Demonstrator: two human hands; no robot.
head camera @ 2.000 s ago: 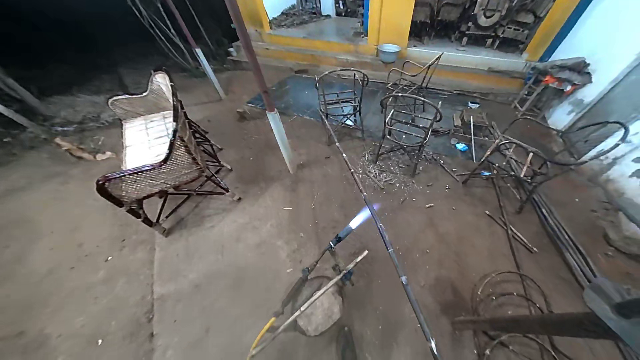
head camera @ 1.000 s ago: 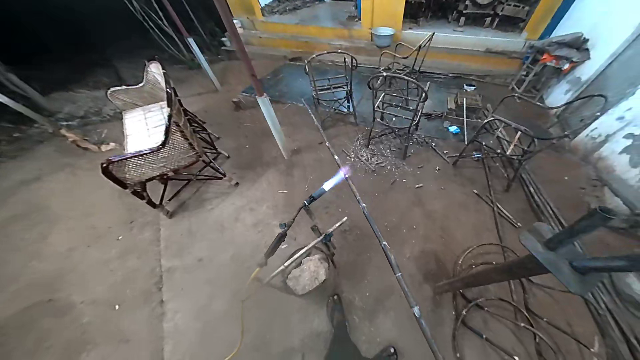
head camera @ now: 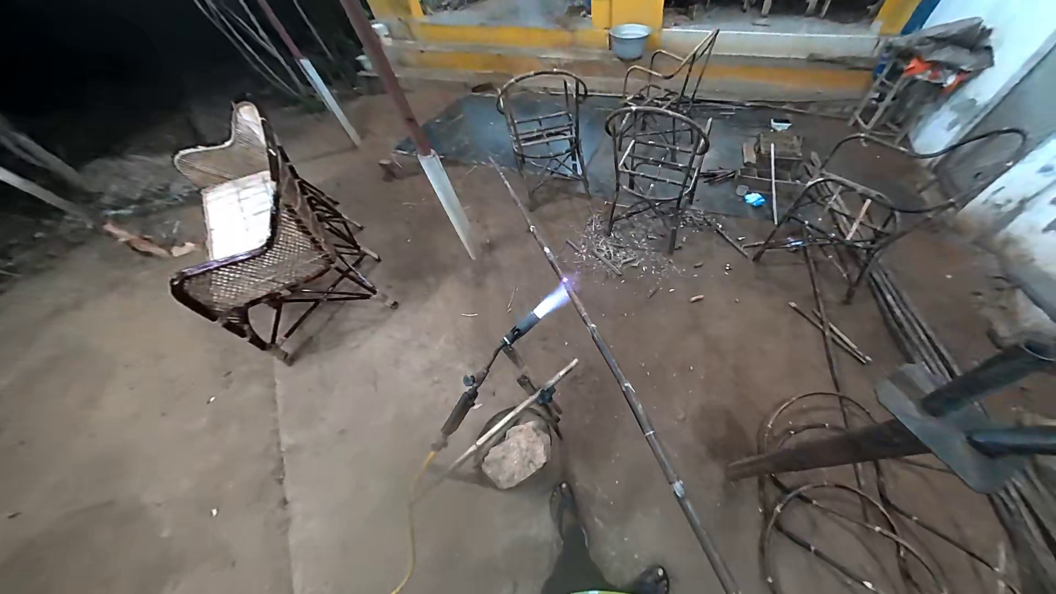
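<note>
Neither of my hands shows in the head view. A long cane pole (head camera: 624,385) slants from the upper middle down to the bottom edge, where its near end leaves the view. The flame of a gas torch (head camera: 520,329) touches the pole a little above its middle. The torch rests on a stand beside a pale rock (head camera: 516,455), its handle (head camera: 459,412) pointing down left and a yellow hose (head camera: 412,520) running from it. A light stick (head camera: 516,417) lies across the stand next to the rock. What holds the pole is hidden.
A woven cane chair (head camera: 258,277) stands at left, near a red and white post (head camera: 446,202). Cane chair frames (head camera: 657,157) stand at the back among shavings (head camera: 610,243). At right are a metal fixture (head camera: 949,425), coiled canes (head camera: 833,495) and a bundle of poles (head camera: 916,326).
The pole has shifted relative to the torch, and the flame now meets it. Two seconds ago the flame pointed more steeply upward beside it. The view has shifted somewhat.
</note>
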